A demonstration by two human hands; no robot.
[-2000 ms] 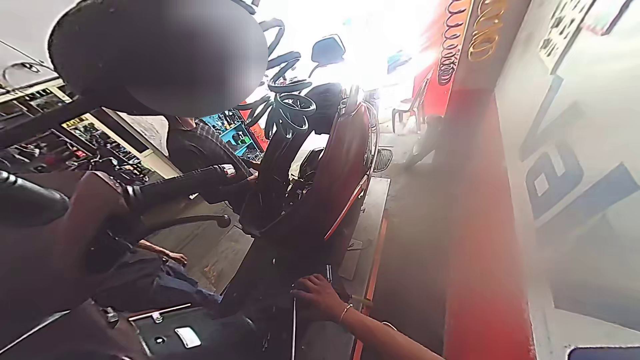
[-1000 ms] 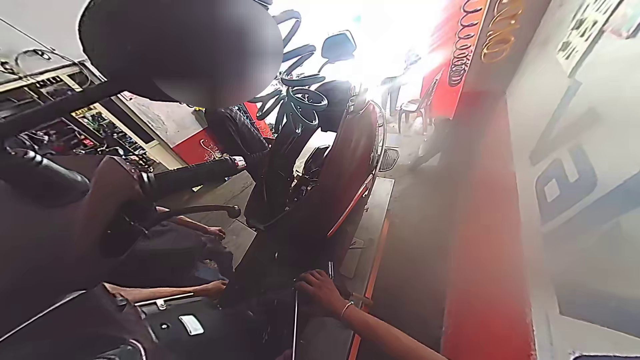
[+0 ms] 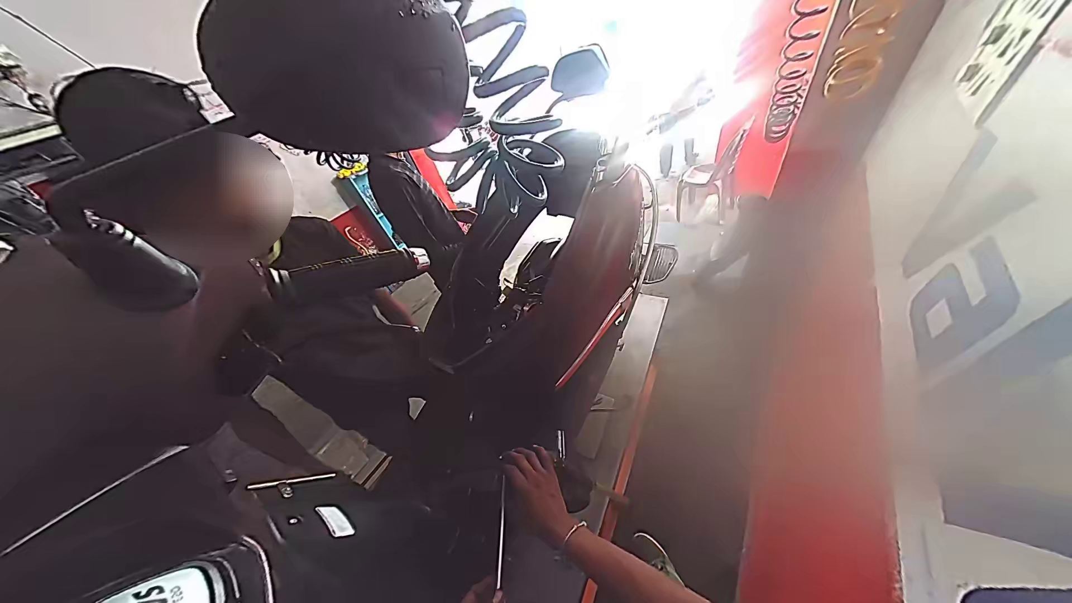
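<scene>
My right hand [image 3: 536, 494], with a bracelet at its wrist, has its fingers bent at the upper end of a thin metal rod [image 3: 502, 532], against the dark lower body of a scooter. Whether the fingers grip the rod is unclear. Part of my left hand [image 3: 482, 591] shows at the bottom edge, closed around the rod's lower end. Beyond my right hand stretches the scooter's long seat [image 3: 599, 251]. A handlebar grip [image 3: 347, 275] and a round dark mirror [image 3: 335, 71] stand above and to the left.
A person in a dark cap [image 3: 130, 113] leans in behind the handlebar. Coiled black hose [image 3: 523, 159] hangs beyond the mirror. The scooter stands on a platform with an orange edge [image 3: 632, 431]. A red and white wall [image 3: 816, 419] runs along the right; a chair [image 3: 703, 188] stands farther back.
The other person's capped head has come into view at the left, and their forearms have left the dark panel. My left hand now shows at the bottom edge. My right hand stays by the rod.
</scene>
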